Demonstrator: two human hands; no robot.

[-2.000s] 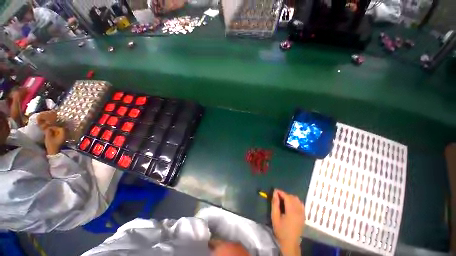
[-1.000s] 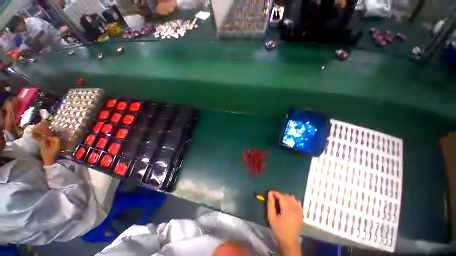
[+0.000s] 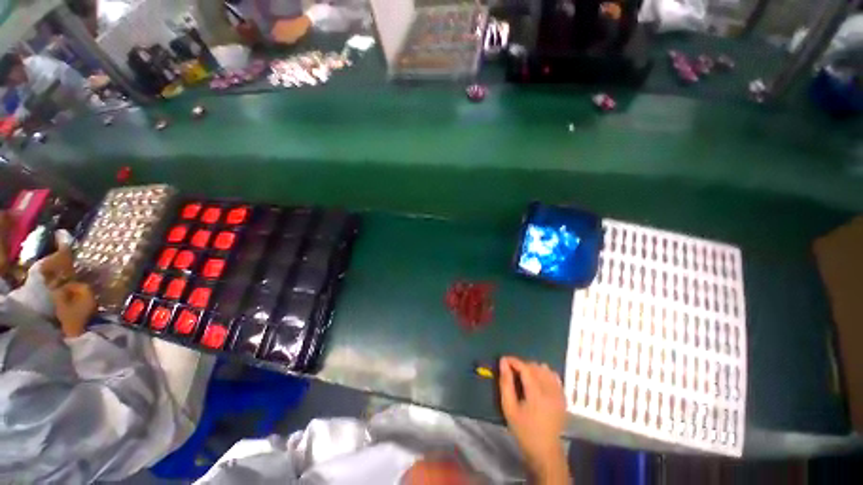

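Observation:
My right hand (image 3: 532,398) is at the bench's front edge, its fingers closed around a slim yellow and black tool (image 3: 484,371) that points left. A loose heap of small dark-red parts (image 3: 470,304) lies on the green mat just beyond the tool's tip, not touching it. My left hand (image 3: 440,471) shows only as a blurred patch of skin at the bottom edge, beside the white sleeve; its fingers and anything in them cannot be made out.
A white sheet with rows of small dark strips (image 3: 660,332) lies right of my right hand. A blue bin (image 3: 585,272) with shiny bits stands at its far left corner. A black tray (image 3: 305,284) partly filled with red housings is on the left, beside another worker's hands (image 3: 71,298).
The view has shifted, so the trays, bin and sheet sit further left in the picture. My right hand still holds the tool near the same place on the bench.

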